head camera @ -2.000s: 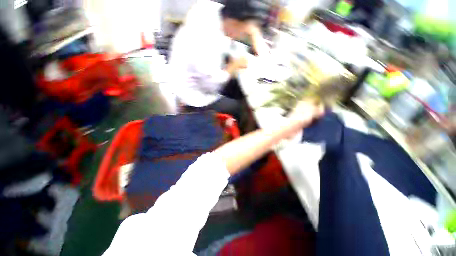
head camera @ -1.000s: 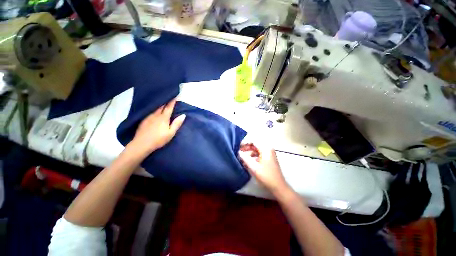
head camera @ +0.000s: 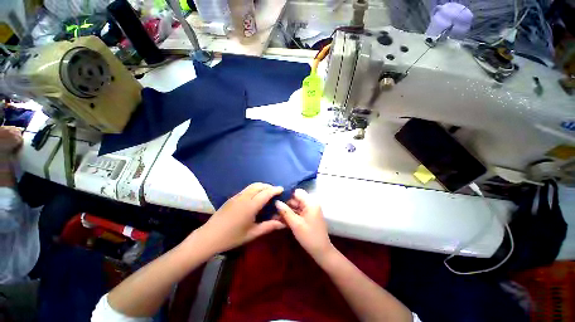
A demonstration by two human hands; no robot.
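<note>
A navy cut panel [head camera: 252, 154] lies on the white table, left of the sewing machine's needle end. Another navy piece [head camera: 183, 104] lies behind it, reaching toward the neighbouring machine. My left hand [head camera: 246, 217] and my right hand [head camera: 306, 223] meet at the panel's near edge and hold it between their fingertips. Part of the cloth at the fingers is hidden. The lockstitch sewing machine [head camera: 454, 82] stands at the right, its presser foot [head camera: 347, 119] right of the panel and not touching it.
A yellow-green tag [head camera: 311, 95] hangs at the needle end. A smartphone [head camera: 441, 154] with a white cable [head camera: 504, 229] lies under the arm. The neighbouring cream-yellow machine [head camera: 94, 82] stands left. A red basket [head camera: 79, 226] is below. Another person's arm [head camera: 9, 151] shows at the left edge.
My left hand has moved from the middle of the panel to its near edge, beside my right hand. My right hand has shifted left and nearer. The view has moved slightly.
</note>
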